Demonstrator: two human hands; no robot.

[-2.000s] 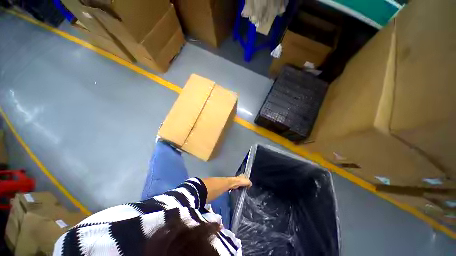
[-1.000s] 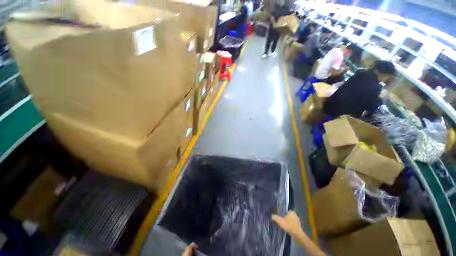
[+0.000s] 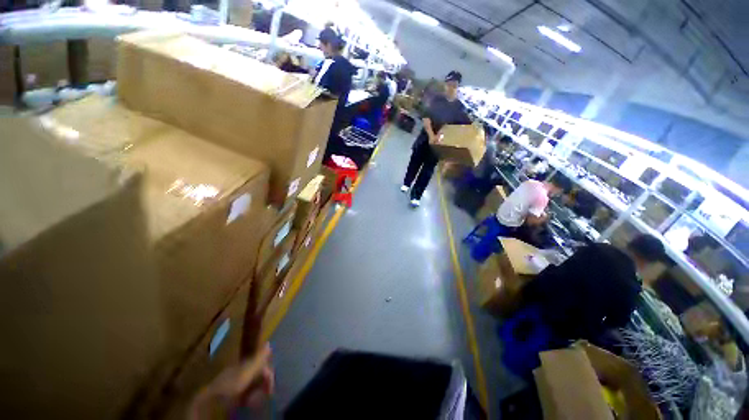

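Observation:
The black turnover crate (image 3: pixel 374 385) is at the bottom edge of the view, cut off, with a clear liner edge on its right side. My left hand (image 3: pixel 238 387) is blurred at the lower left, between the crate and the stacked cartons, apart from the crate's visible rim. Whether its fingers hold or touch anything is not clear. My right hand is not in view.
Large stacked cartons (image 3: pixel 205 184) line the left, with a red stool (image 3: pixel 342 174) beyond. A person (image 3: pixel 427 131) carrying a carton (image 3: pixel 460 144) stands in the aisle (image 3: pixel 382 262). Seated people, a blue stool (image 3: pixel 486 238) and an open carton (image 3: pixel 567 385) are on the right.
The view has lifted along the aisle, so the crate sits lower. My left hand has left the crate's near rim; my right hand has gone out of view. The carton-carrying person appears nearer.

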